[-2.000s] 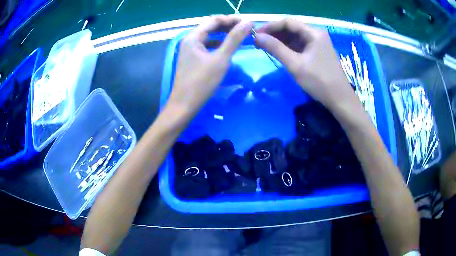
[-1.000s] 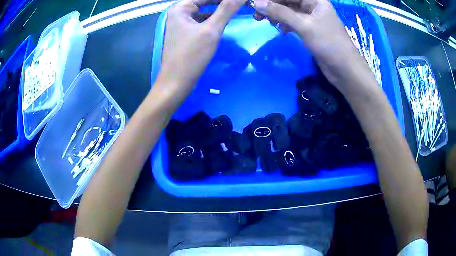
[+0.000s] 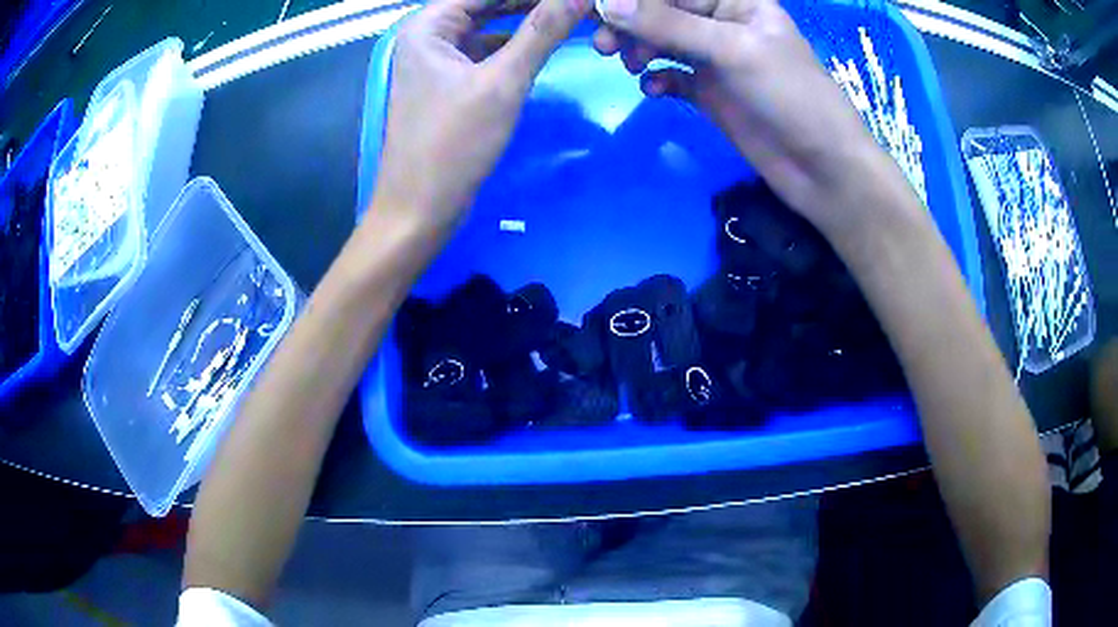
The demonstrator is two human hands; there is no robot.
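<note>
My left hand (image 3: 460,110) and my right hand (image 3: 736,92) meet at the top edge, above the far side of the large blue tray (image 3: 527,463). Their fingertips are pinched close together around a small part, partly cut off by the picture's edge. A tiny pale spot shows there; the part's shape is unclear. Black pieces (image 3: 644,355) are heaped in the tray's near side and right, some with white oval rings. Pale sticks (image 3: 889,110) lie at its far right, partly behind my right forearm. A small white scrap (image 3: 513,227) lies on the tray floor.
An open clear box (image 3: 141,361) with some pale sticks stands left. Beyond it are a clear box of white parts (image 3: 92,202) and a blue bin (image 3: 27,245). A narrow clear tray of pale sticks (image 3: 1036,251) lies right. Part of another person (image 3: 1107,386) shows at the right edge.
The view has tilted down, so the hands and trays sit higher in the picture and the fingertips are now at its top edge. The hands stay together in a similar pinching pose.
</note>
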